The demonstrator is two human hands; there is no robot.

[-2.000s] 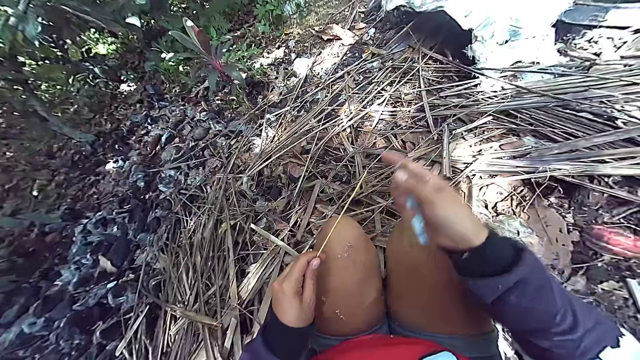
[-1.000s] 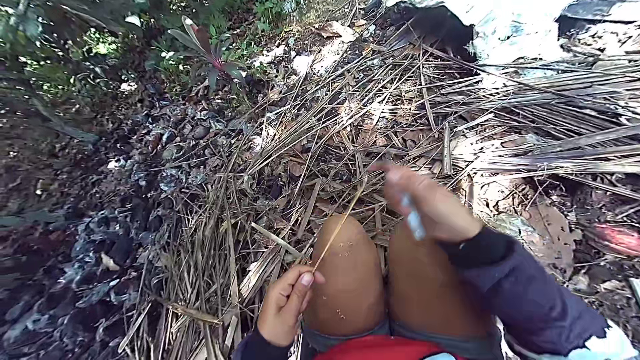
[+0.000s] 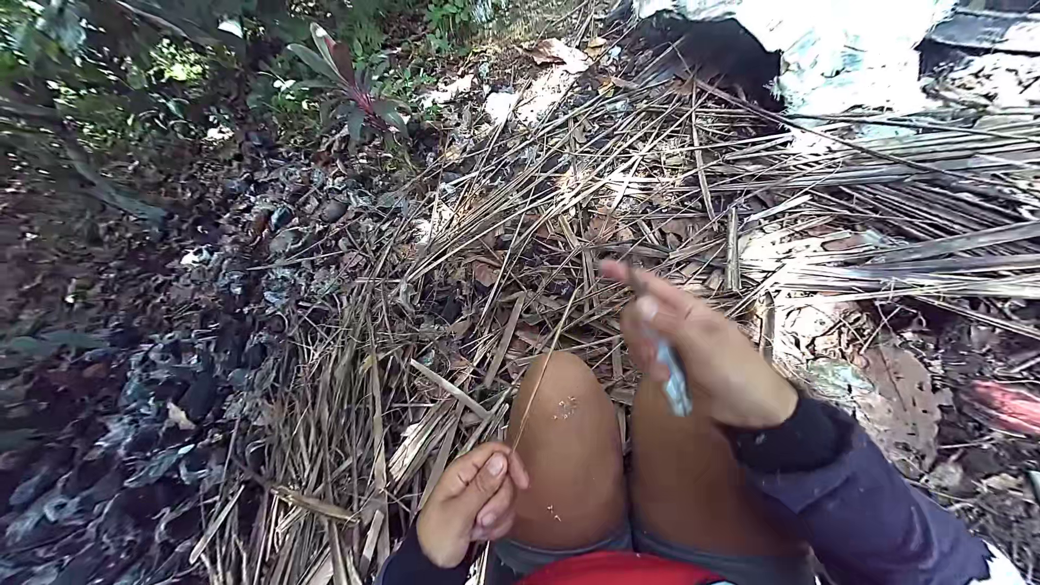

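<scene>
My left hand [image 3: 479,496] pinches one end of a thin light-brown plant stick [image 3: 543,380] between thumb and fingers, beside my knee. The stick slants up and to the right, away from that hand. My right hand [image 3: 703,345], slightly blurred, is closed around a small tool with a light-blue handle [image 3: 676,382]; its front part lies along my extended index finger, and I cannot tell its exact kind. The tool is to the right of the stick's far end, apart from it. Small pale shavings [image 3: 566,408] lie on my bare thigh.
Dry palm fronds [image 3: 918,276] and twigs cover the ground ahead and right. Dark leaf litter [image 3: 162,390] spreads at the left. A plant with reddish leaves [image 3: 361,97] grows at the upper left. A whitish sheet [image 3: 845,49] lies at the top right, and a red object [image 3: 1007,406] at the right edge.
The left hand has shifted slightly between frames, still pinching the stick. The right hand has moved a little about the stick's far end with the tool in it.
</scene>
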